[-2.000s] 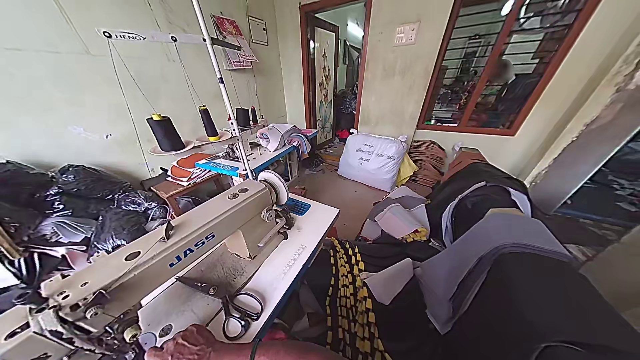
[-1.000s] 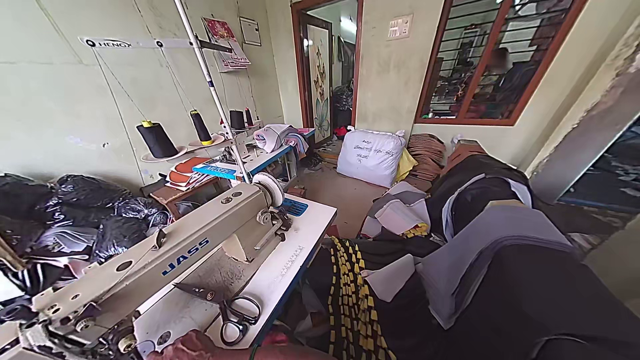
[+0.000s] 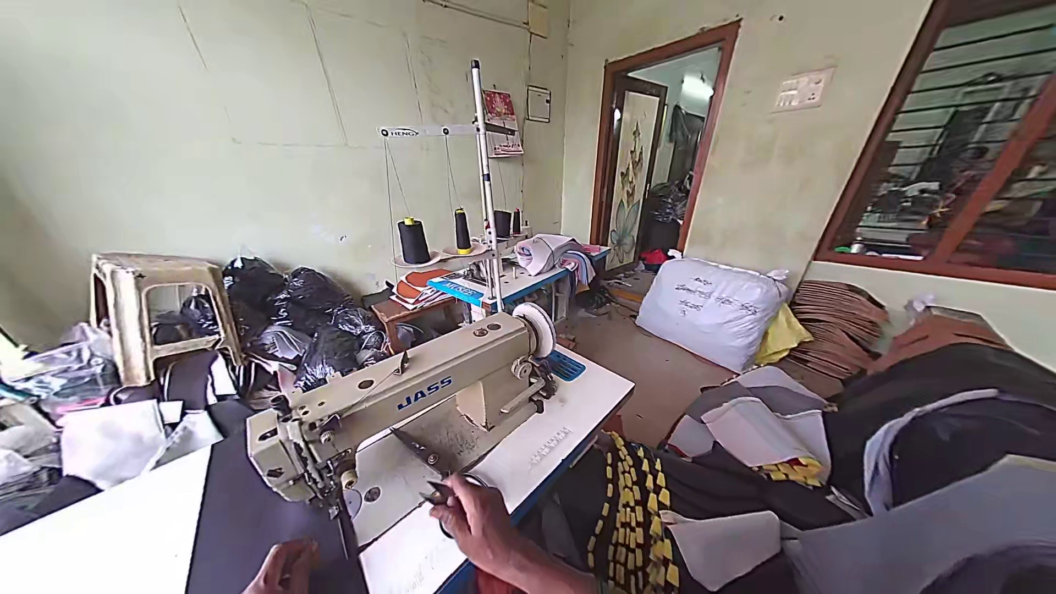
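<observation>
A JASS sewing machine (image 3: 412,392) stands on a white table (image 3: 577,421). Black-handled scissors (image 3: 429,458) lie on its bed, their handles partly hidden by my right hand (image 3: 478,524). That hand has curled fingers around a small dark pointed tool (image 3: 437,495), which looks like thread snips; its overlap with the scissors' handles makes the exact grip hard to read. At the bottom edge, my left hand (image 3: 285,569) is partly cut off beside dark fabric (image 3: 256,511) left of the needle area. Its fingers are bent, and whether they pinch the fabric is unclear.
Black and yellow trim (image 3: 627,511) and piled fabric (image 3: 907,511) lie to the right. Behind stand thread cones (image 3: 412,241), a second machine table (image 3: 516,285) and a white sack (image 3: 709,309). A plastic stool (image 3: 165,309) and black plastic bags (image 3: 330,355) are at left.
The view has swung left, bringing the stool in. A hand low at the machine bed before is now, as my right hand, raised beside the scissors' handles with a small tool. My left hand has come into view.
</observation>
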